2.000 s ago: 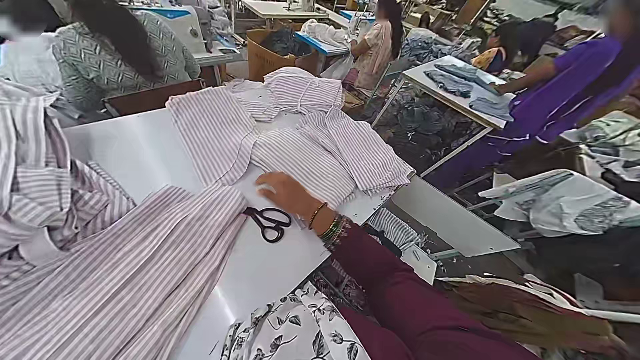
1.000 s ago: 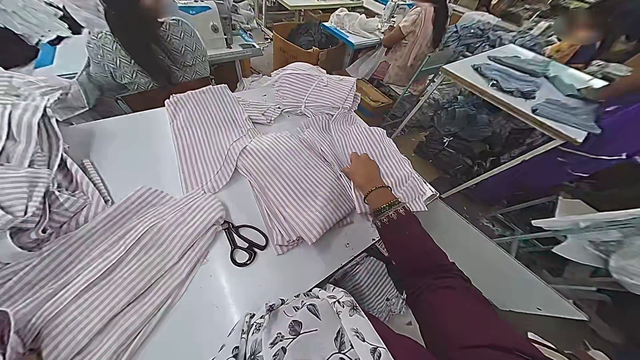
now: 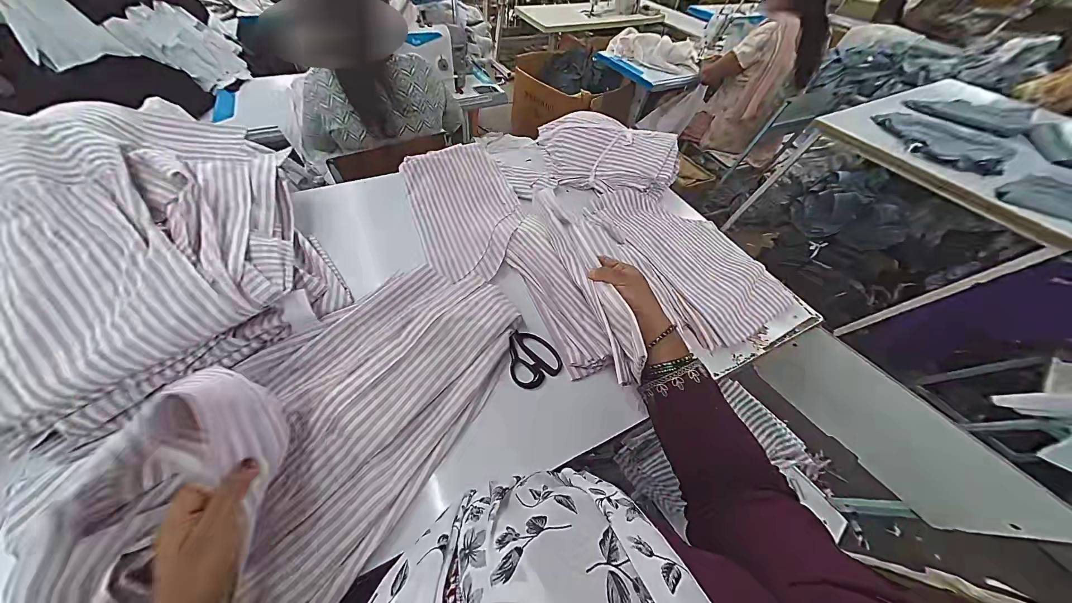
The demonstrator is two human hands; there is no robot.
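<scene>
My right hand (image 3: 630,289) grips the edge of a striped fabric panel (image 3: 578,268) among the cut pieces at the table's right side, lifting it into a fold. At lower left my left hand (image 3: 205,532), slightly blurred, pinches a bunched striped garment piece (image 3: 222,410). Between the hands lies a long striped cloth (image 3: 377,360), its right end touching black-handled scissors (image 3: 533,360); their blades are hidden. A flat striped panel (image 3: 461,205) and a tied bundle of striped pieces (image 3: 610,155) lie farther back.
A large heap of striped fabric (image 3: 109,251) covers the left of the white table (image 3: 352,226). Seated people (image 3: 381,100) are beyond it, near sewing machines and a cardboard box (image 3: 528,92). Another table (image 3: 946,167) with grey-blue pieces stands at right. Striped cloth (image 3: 770,427) lies below the table edge.
My left hand has come into view holding a bunched striped piece. My right hand, earlier resting on the striped panels, now has one raised by its edge. The view has shifted left.
</scene>
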